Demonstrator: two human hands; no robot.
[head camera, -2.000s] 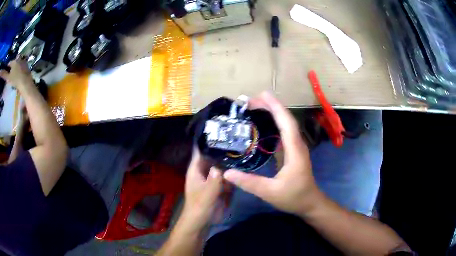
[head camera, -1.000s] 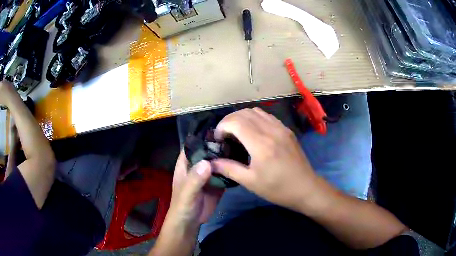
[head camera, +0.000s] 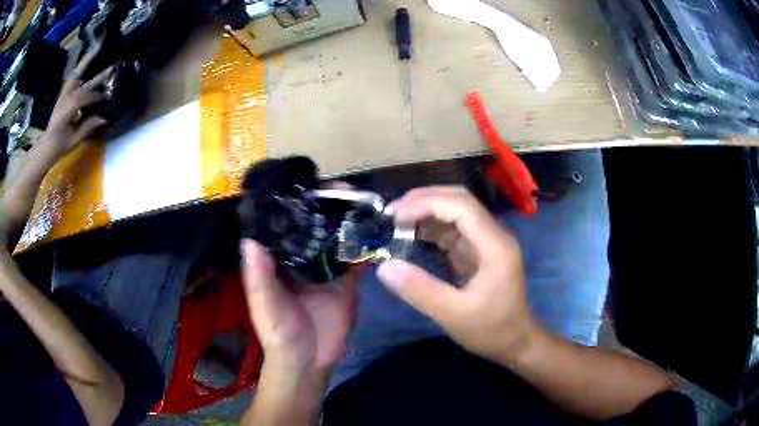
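The black housing (head camera: 287, 218) is held open side up over my lap by my left hand (head camera: 291, 312), with the thumb on its near rim and the fingers beneath. My right hand (head camera: 458, 266) pinches the circuit board module (head camera: 379, 233) between thumb and fingers at the housing's right side, lifted out of it. A pale strip and thin yellow and green wires run between the module and the housing. The picture is blurred here, so the inside of the housing is hard to make out.
On the cardboard-covered table (head camera: 333, 108) lie a hand screwdriver (head camera: 404, 37), a white paper strip (head camera: 508, 37) and a carton (head camera: 300, 29). A red air gun (head camera: 503, 158) hangs at the edge. Clear trays (head camera: 691, 66) stand right. Another person's arm (head camera: 50, 158) and a red stool (head camera: 195, 349) are left.
The module has come out of the housing to the right in my right hand. My left hand has tilted and moved the housing left. The other person's hand has reached up to the black parts.
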